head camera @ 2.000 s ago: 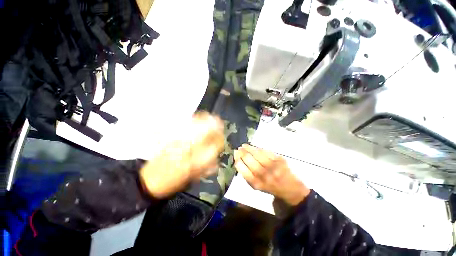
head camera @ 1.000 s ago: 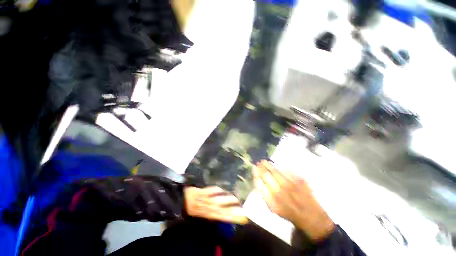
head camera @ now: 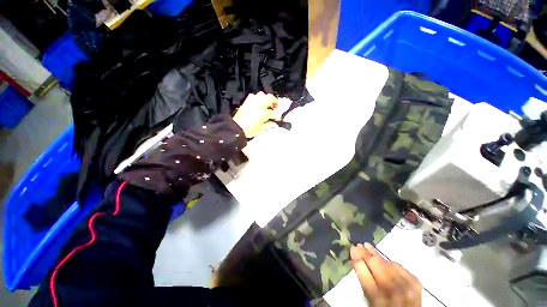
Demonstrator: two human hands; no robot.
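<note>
The camouflage panel point(head camera: 336, 222) lies on the white table, running from the back past the sewing machine's needle area to the table's front edge. My right hand point(head camera: 387, 279) rests with its fingertips on the panel's right edge, near the bottom of the view. My left hand point(head camera: 259, 114) is at the heap of black webbing tabs point(head camera: 258, 63), with its fingers closed at a black strip point(head camera: 298, 103). The fingers partly hide the strip. The sewing machine point(head camera: 462, 153) stands right of the panel. The presser foot area point(head camera: 441, 222) is beside the panel's right edge.
Large black panels point(head camera: 144, 78) hang in a pile at the left over a blue bin point(head camera: 30, 204). Another blue bin point(head camera: 468, 60) stands behind the table. A brown cardboard flap point(head camera: 322, 36) stands upright beside the tabs. The white table point(head camera: 300, 156) has its front edge near my body.
My left hand has moved from the panel up and away to the tab heap. My right hand stays by the panel's edge. The view has turned left, and the panel's lower part lies spread wider.
</note>
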